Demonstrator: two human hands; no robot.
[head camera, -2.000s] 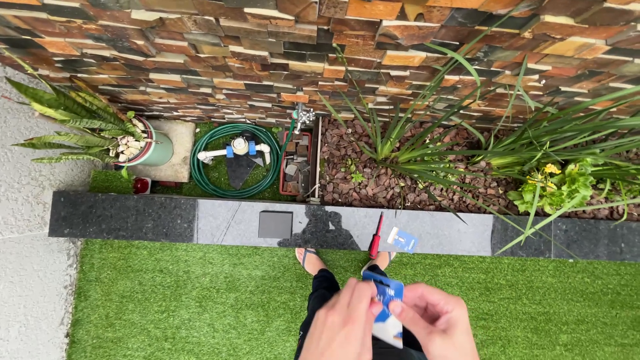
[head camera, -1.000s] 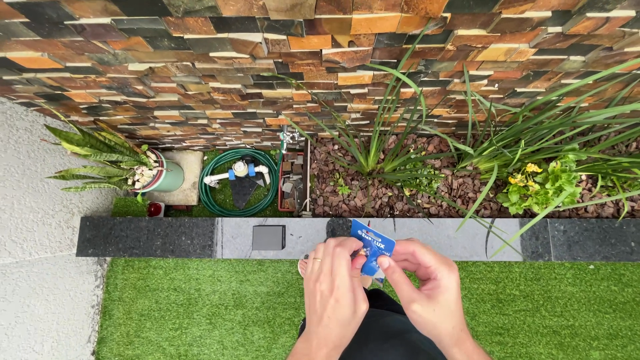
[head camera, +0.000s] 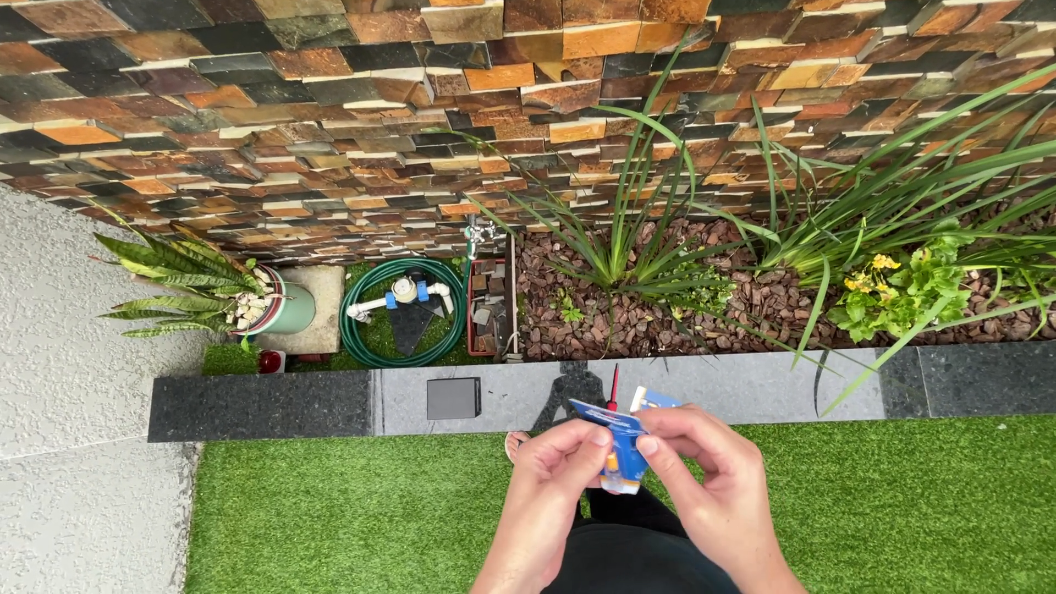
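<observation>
My left hand (head camera: 554, 487) and my right hand (head camera: 711, 478) pinch a small blue blister package (head camera: 623, 450) between thumbs and fingers, one hand at each side. Its card bends at the top, and a clear plastic part with something small and yellowish shows low down. Beyond the hands, a screwdriver with a red shaft (head camera: 615, 386) lies on the granite ledge, its handle partly hidden by the package. Just right of it lies another blue and white card (head camera: 654, 399), partly covered by my right hand. A dark grey box (head camera: 454, 398) sits farther left on the ledge.
The granite ledge (head camera: 272, 404) borders artificial grass (head camera: 346, 503). Behind it are a coiled green hose (head camera: 351, 330), white pipes with blue fittings (head camera: 404, 293), a metal tap (head camera: 477, 234), a potted snake plant (head camera: 293, 309), and a bark bed (head camera: 561, 338) with plants against a stone wall (head camera: 371, 124).
The package was held upright two seconds ago; its card is now bent at the top between my fingers. The screwdriver and the other card, hidden one second ago, show again as the view shifts.
</observation>
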